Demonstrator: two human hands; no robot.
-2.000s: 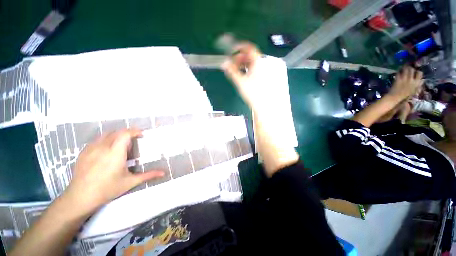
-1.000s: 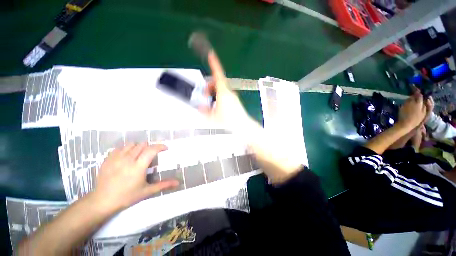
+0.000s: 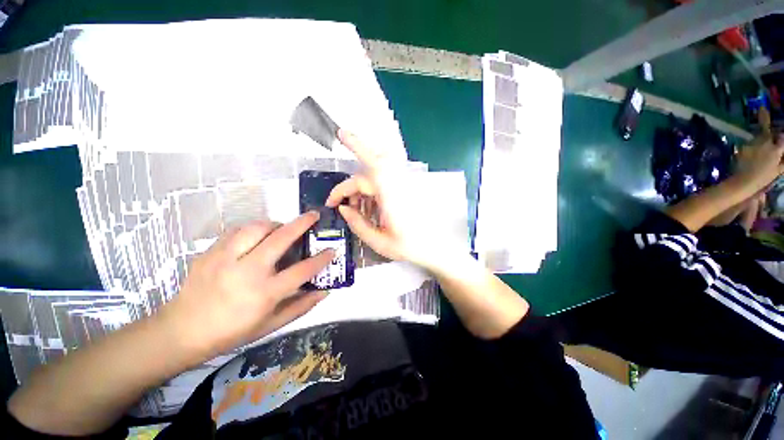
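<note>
A black keypad phone [image 3: 328, 268] lies on the film sheets, its dark screen end away from me and its pale keys toward me. My left hand [image 3: 258, 271] is on the phone, fingers over its left side and keys. My right hand [image 3: 378, 206] has its thumb and a finger at the phone's screen; whether they pinch anything there is too small to tell. A dark grey curled film piece [image 3: 315, 122] sticks to a raised fingertip of my right hand. The stack of film sheets [image 3: 206, 176] spreads under both hands, with a large white area [image 3: 223, 82] beyond.
A side stack of film strips [image 3: 520, 163] lies to the right. A pale metal edge [image 3: 421, 60] borders the green conveyor [image 3: 481, 21]. A grey post [image 3: 670, 39] rises at the right. Another phone [image 3: 631, 113], a black plastic bag [image 3: 692, 159] and a neighbouring worker's striped sleeve [image 3: 688, 258] are further right.
The phone, blurred near my right hand a second ago, now lies under both hands. My left hand has moved right onto it. My right hand has come down and nearer. The view has shifted.
</note>
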